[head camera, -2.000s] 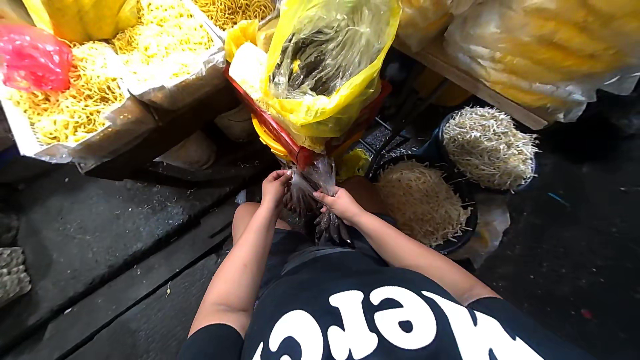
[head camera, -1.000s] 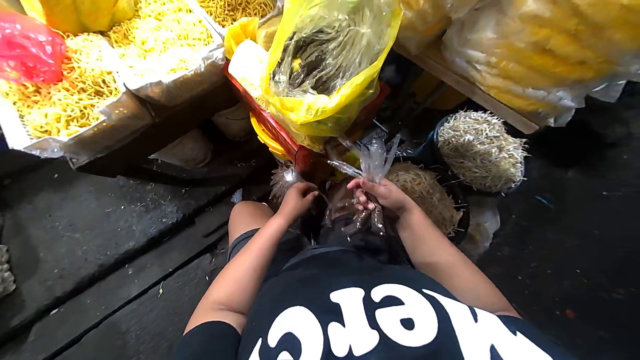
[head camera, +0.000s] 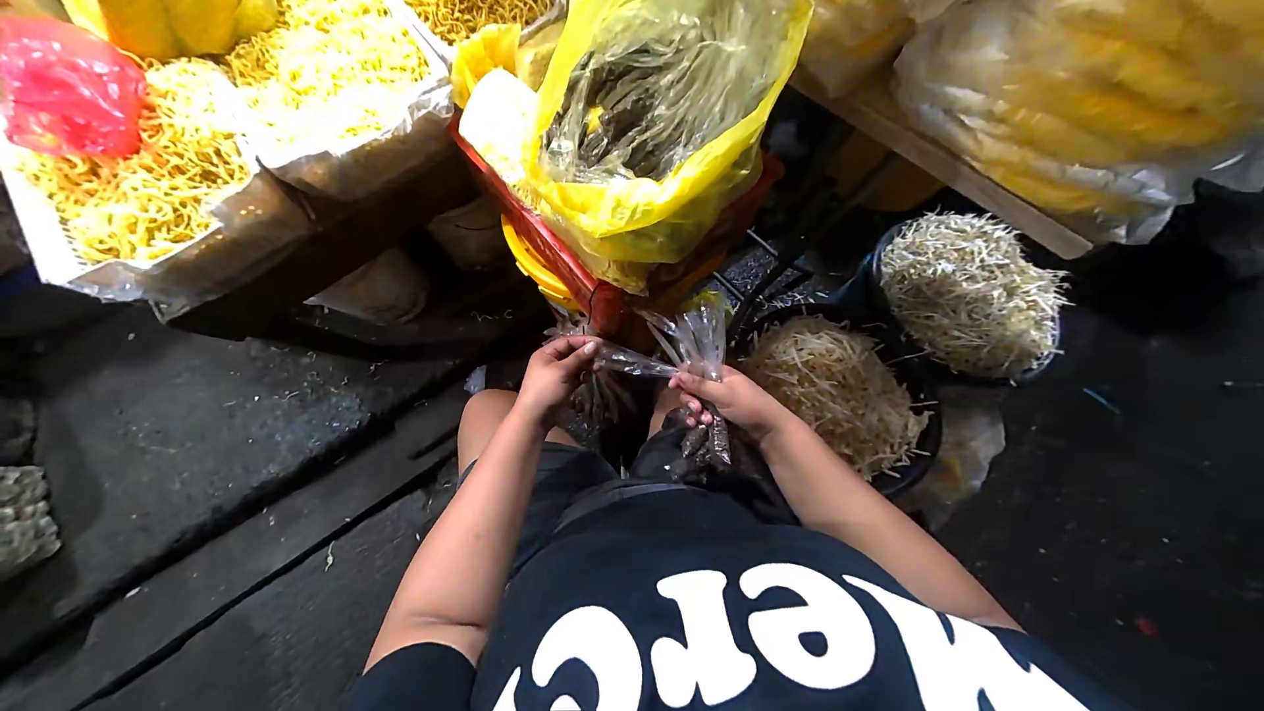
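My left hand (head camera: 561, 375) pinches a stretched strip of clear plastic bag between thumb and fingers. In my right hand (head camera: 729, 397) is the gathered neck of a clear plastic bag (head camera: 699, 341), its loose top fanning out above the fist. Dark contents show in the plastic below both hands, over my lap; what they are, I cannot tell. Just beyond my hands, a large yellow plastic bag (head camera: 681, 212) stands open on a red container (head camera: 553, 252), with clear bags and something dark inside.
Yellow noodles (head camera: 148, 197) fill lined trays at the upper left, with a pink plastic bag (head camera: 74, 89) on top. At right stand a tub of bean sprouts (head camera: 968, 296) and another (head camera: 839, 395) nearer my right arm. Bagged yellow goods (head camera: 1076, 109) lie on a wooden-edged table.
My hands were close together two seconds ago, then farther apart one second ago. Now they are nearer each other again, with plastic stretched between them.
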